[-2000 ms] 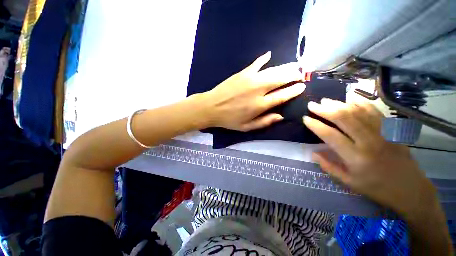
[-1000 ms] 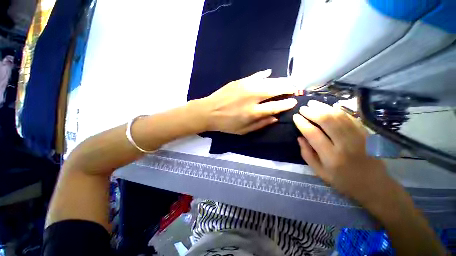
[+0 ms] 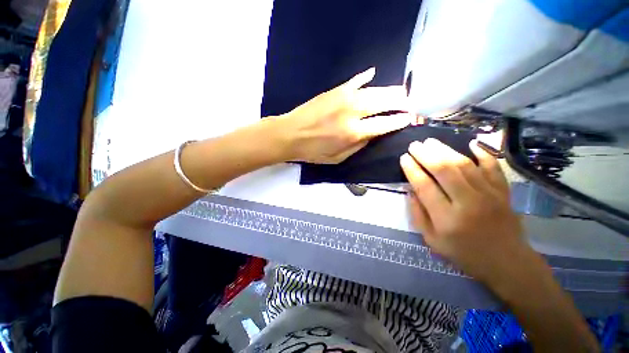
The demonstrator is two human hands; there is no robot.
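Note:
A dark navy fabric piece lies on the white table and runs under both hands to the needle area. My left hand lies flat on the cloth, fingers spread, its fingertips beside the presser foot. My right hand has its fingertips on the cloth's near part, just in front of the foot, with the fingers close together. The needle itself cannot be made out. The white sewing machine head stands at the upper right.
A black curved bar and a coiled spring are right of the foot. A ruler-marked grey edge runs along the front. Stacked navy layers lie far left. A blue crate is below right.
The cloth's near edge has moved away from the table front, uncovering a small dark round spot on the table. The hands stay beside the foot, the right one shifted slightly left since the earliest frame.

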